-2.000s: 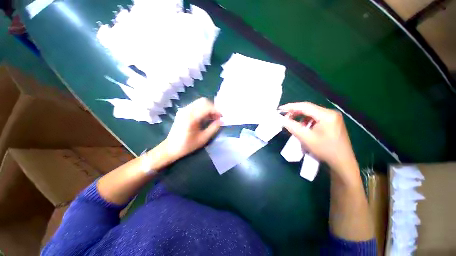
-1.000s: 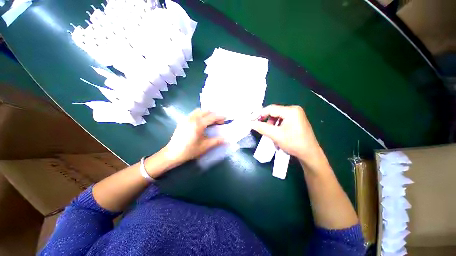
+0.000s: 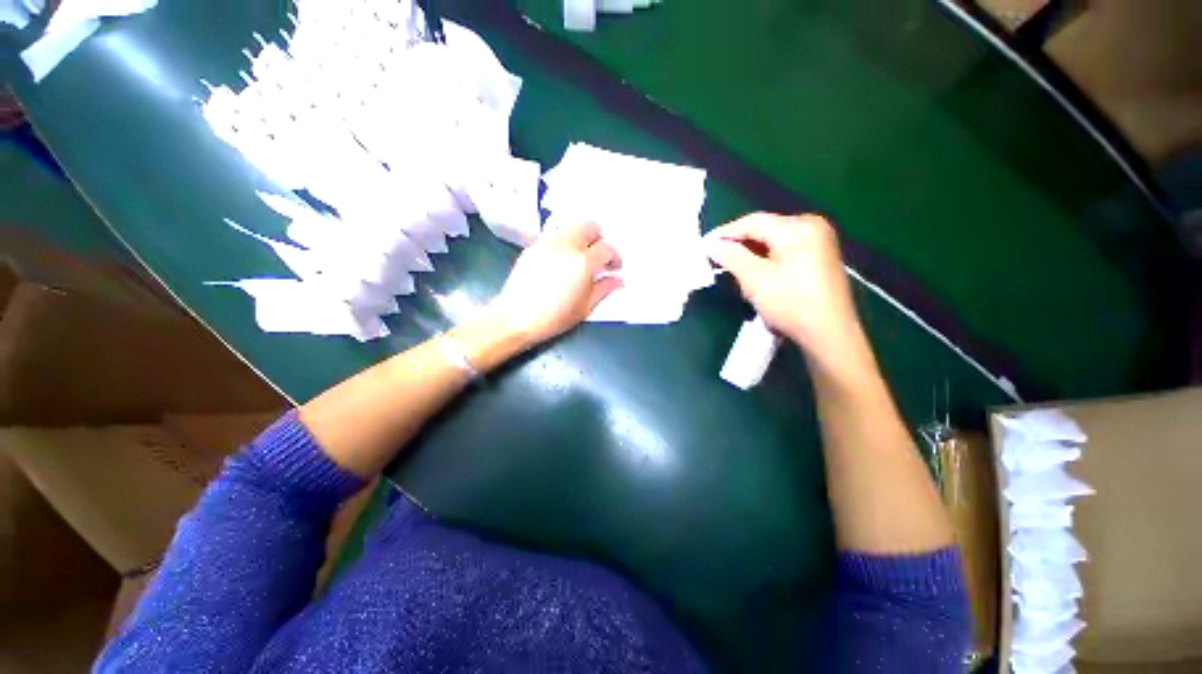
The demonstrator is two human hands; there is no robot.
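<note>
A stack of thin white sheets lies on the glossy dark-green bench. My left hand rests over its left edge, thumb and fingers near the sheets; whether it grips one is unclear. My right hand is at the stack's right edge, fingertips pinched by a white corner. A small white block hangs below its palm. Up and left, a spiky white heap of adapters joins a zigzag row of wrapped pieces. A white wrapped piece lies between heap and stack.
An open carton at the right holds a white zigzag row. A tan bundle stands beside it. Open brown cartons are below the bench's left edge. White pieces lie at the top left and top centre.
The loose sheet below the stack is gone from there. A wrapped piece now lies at the heap's right end. My left hand has moved up onto the stack. One block hangs under my right hand instead of two.
</note>
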